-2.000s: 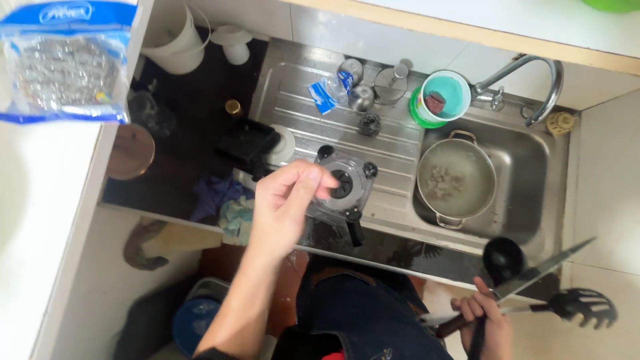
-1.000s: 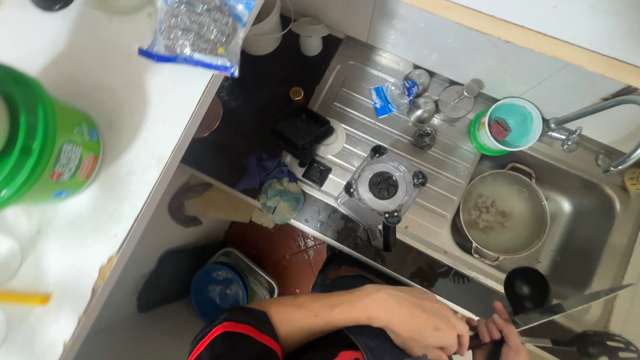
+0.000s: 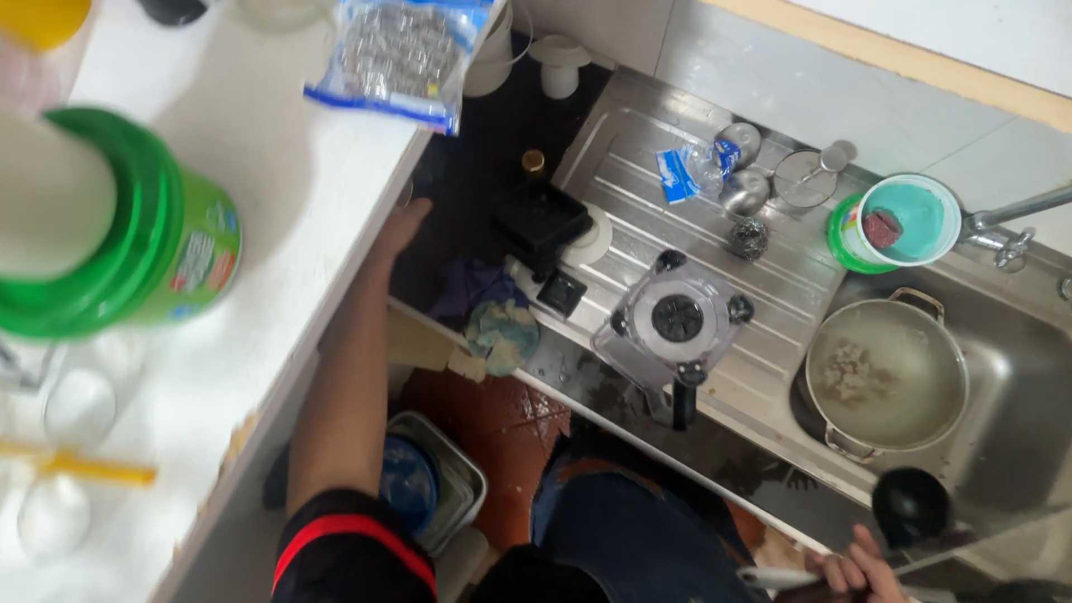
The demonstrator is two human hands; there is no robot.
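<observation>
My left hand (image 3: 402,228) reaches over the dark counter at the left, partly hidden by the white shelf; whether it holds anything does not show. At the lower right, my right hand (image 3: 858,569) is closed around the handles of several kitchen utensils. Among them are a black ladle (image 3: 911,507) and a long knife (image 3: 980,540), its blade blurred and pointing right. Left of the sink basin, a clear blender jug (image 3: 628,335) with black parts lies on the steel drainboard. A two-handled metal pot (image 3: 946,381) with cloudy water and pale bits stands in the basin.
A white shelf (image 3: 276,226) bears a green bucket (image 3: 205,243) and a bag of metal scourers (image 3: 402,54). Steel lids (image 3: 744,193), a scourer (image 3: 748,238) and a teal-lined tub (image 3: 917,213) stand behind the jug. A black tray (image 3: 540,219) and cloths (image 3: 502,335) are left of it.
My left hand has moved from beside my right hand out to the dark counter at the left. My right hand still holds the utensils.
</observation>
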